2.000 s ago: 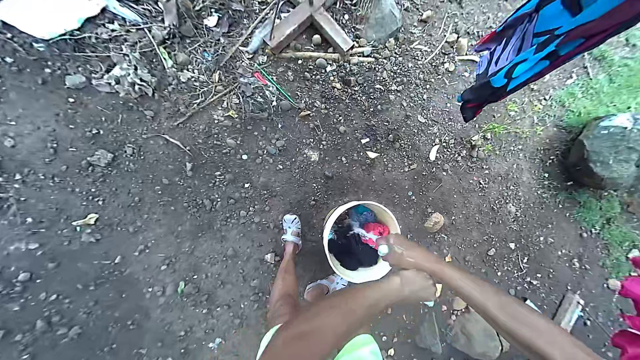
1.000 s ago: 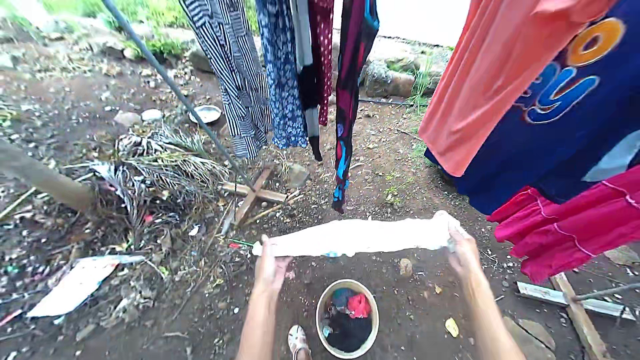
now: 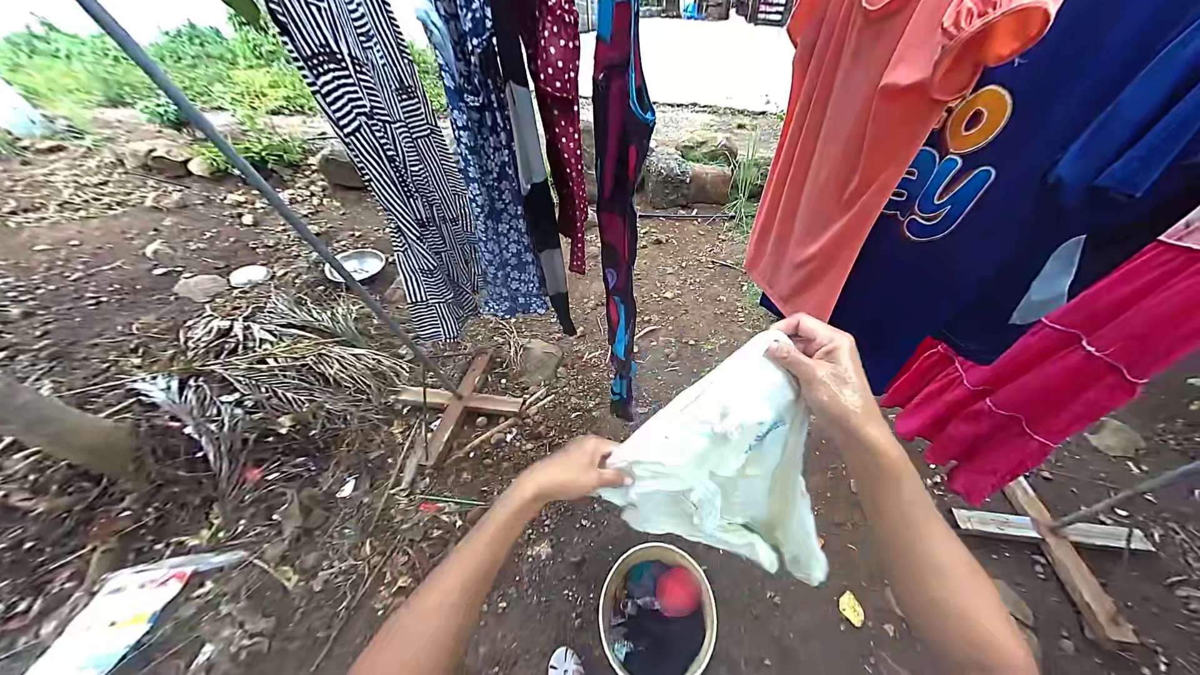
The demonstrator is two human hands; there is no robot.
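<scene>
A damp-looking white cloth (image 3: 722, 459) hangs between my two hands, above and in front of a bucket. My left hand (image 3: 577, 469) pinches its left edge. Higher up, my right hand (image 3: 825, 370) grips the top corner, close to the hem of a hanging coral garment (image 3: 825, 178). The pale round bucket (image 3: 607, 600) below holds dark, teal and red cloths. Left of the coral garment hang a dark patterned garment (image 3: 621, 187), a maroon dotted one (image 3: 560, 122), a blue floral one (image 3: 487, 178) and a black-and-white striped one (image 3: 384, 169).
Navy (image 3: 975, 244) and magenta garments (image 3: 1059, 384) hang at right. A slanting pole (image 3: 253, 178) crosses the left side. Crossed wood pieces (image 3: 457, 405) lie on the soil beside dry palm fronds (image 3: 291, 347), with another wooden cross (image 3: 1050, 534) at right. A metal basin (image 3: 356, 265) sits farther back.
Two seconds ago my hands were at the bucket. One second ago they held the white cloth stretched sideways; now my right hand is higher and the cloth droops. The view has tilted up.
</scene>
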